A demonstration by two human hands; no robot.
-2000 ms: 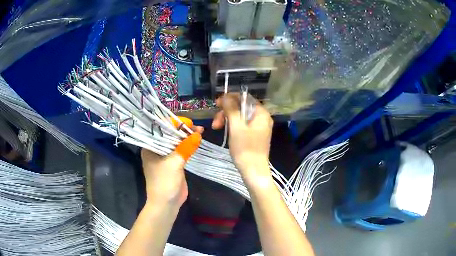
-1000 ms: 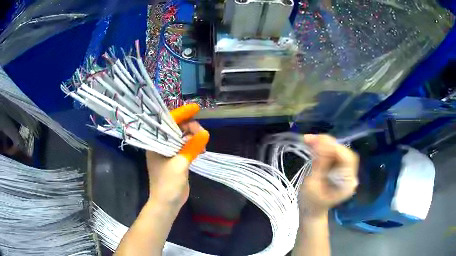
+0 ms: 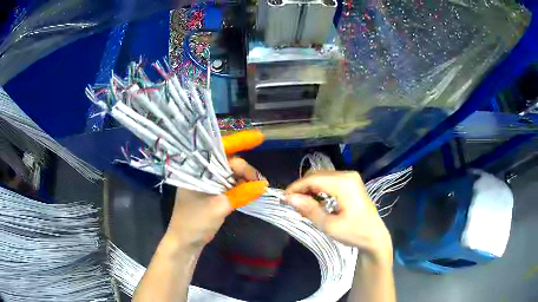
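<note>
My left hand [image 3: 203,206], with orange finger cots [image 3: 246,194] on thumb and finger, grips a thick fan of white cables [image 3: 171,127]. Fine coloured cores show at the bundle's upper-left tips. Below the hand the bundle curves right and down in a loop. My right hand [image 3: 336,206] is just right of the left hand, thumb and finger pinched at a white cable [image 3: 274,193] beside the bundle. A small cluster of plain cable ends [image 3: 328,203] shows in its palm. The grey machine [image 3: 286,94] with a dark slot stands above, touched by neither hand.
Clear plastic sheet [image 3: 425,59] speckled with scrap covers the bench at right. Coloured wire scrap [image 3: 194,47] lies left of the machine. Many parallel white cables [image 3: 47,248] are at lower left. A blue stool with a white top [image 3: 486,215] stands at right.
My right hand moved from the machine's slot out to the right, then back left beside the bundle. My left hand and the bundle shifted slightly right. The slot now has no cable at it.
</note>
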